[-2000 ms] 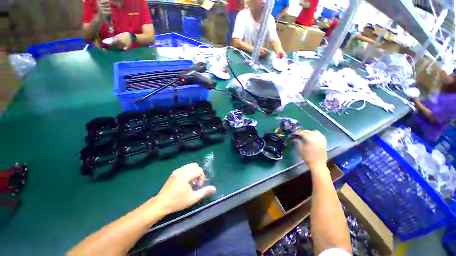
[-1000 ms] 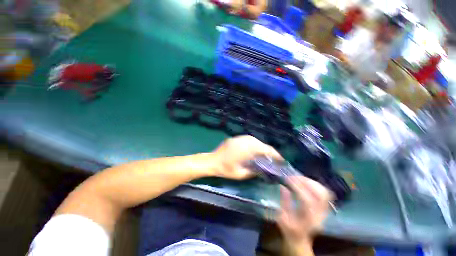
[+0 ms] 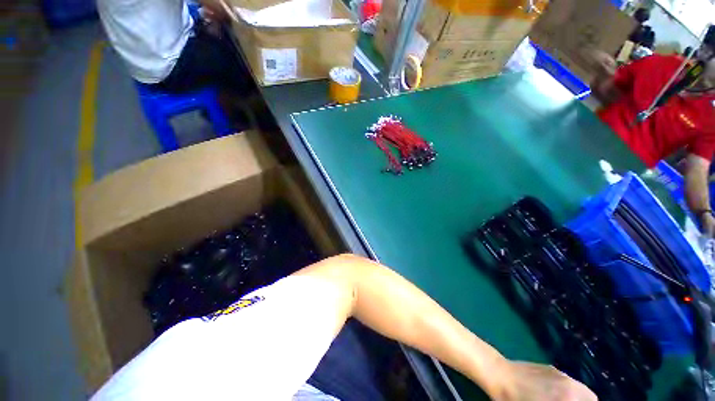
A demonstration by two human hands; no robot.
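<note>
My left hand [image 3: 542, 382] is at the bottom edge, near the bench's front edge and just below the black housings; its fingers are partly cut off, so its grip does not show. My right hand is out of the picture. Glossy black plastic housings [image 3: 560, 286] stand in rows on the green bench top [image 3: 470, 149]. The blue bin [image 3: 666, 317] beside them holds long thin black rods [image 3: 657, 239]. A black glue gun with a red light [image 3: 690, 304] rests across it, cut off at the right.
An open carton [image 3: 168, 178] with shiny dark contents stands left of the bench. Red wire leads [image 3: 404, 141] lie on the bench. Tape rolls [image 3: 345, 84] and cartons [image 3: 478, 39] are at the far end. A person in red [image 3: 666, 98] is at right; another sits on a blue stool [image 3: 184, 110].
The view has swung left, bringing the carton into sight. My hands were together over the bench one second ago; now my right hand is out of frame and my left hand is at the bottom edge.
</note>
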